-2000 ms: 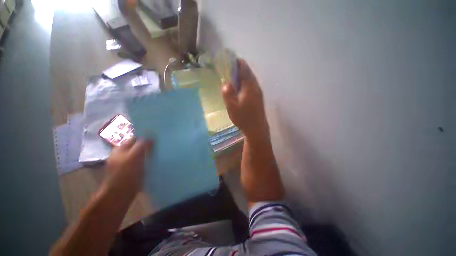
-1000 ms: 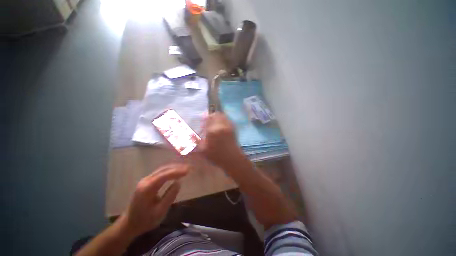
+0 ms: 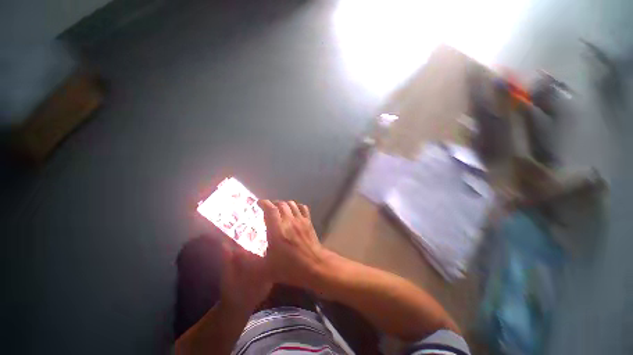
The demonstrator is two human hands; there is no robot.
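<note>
A smartphone (image 3: 234,216) with a glaring white screen of small pictures is held low in front of my body, off the desk's near side. My left hand (image 3: 243,270) is dim and partly hidden, below the phone, and holds its lower end. My right hand (image 3: 291,239) lies across at the phone's right edge, with its fingers together. Whether it grips the phone or only touches it, I cannot tell.
The desk (image 3: 361,232) runs up to the right. On it are a clipboard with white sheets (image 3: 441,208), a blurred blue form stack (image 3: 524,270) and an orange item (image 3: 513,87). A brown box (image 3: 59,118) is on the grey floor at far left.
The view has swung left, so the desk now stands at the right. The phone has left the clipboard and is in my left hand. My right hand has come to it.
</note>
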